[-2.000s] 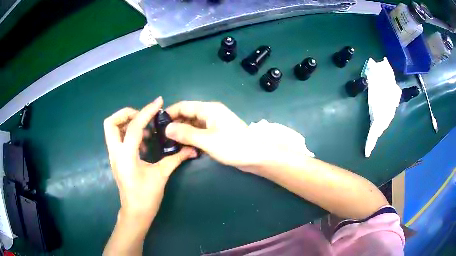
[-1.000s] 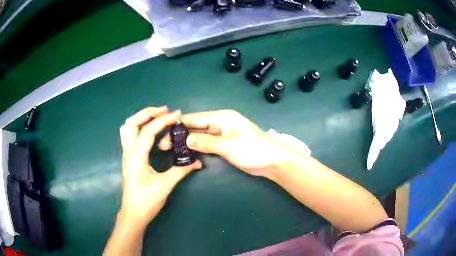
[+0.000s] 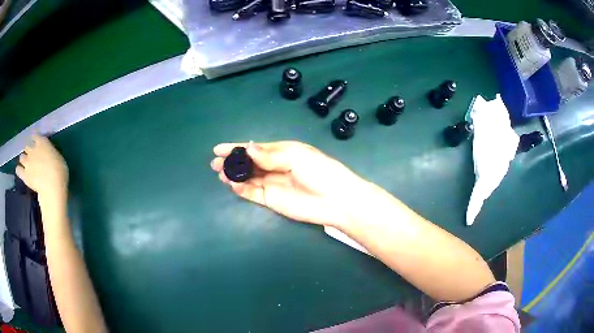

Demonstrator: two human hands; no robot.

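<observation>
My right hand (image 3: 293, 179) holds a glossy black plug (image 3: 238, 165) at the middle of the bench, with its round flat head facing the camera. My left hand (image 3: 44, 170) is at the bench's far left edge by the pale rail, back of the hand up; its fingertips and anything under them are hidden. Several black plugs stand at the upper right, such as one upright plug (image 3: 345, 123), and one plug (image 3: 327, 97) lies on its side. A white cloth (image 3: 348, 239) shows partly under my right wrist.
A grey-silver tray (image 3: 312, 40) with black plugs is at the top. A long white cloth (image 3: 490, 153) lies at right between two plugs. Beyond are a blue bin (image 3: 514, 88) with bottles and a thin white stick (image 3: 555, 153). Black trays (image 3: 25, 253) lie at far left.
My left hand has let go of the plug and moved to the far left, over where a small black piece lay. My right hand has turned the plug from upright to head-on.
</observation>
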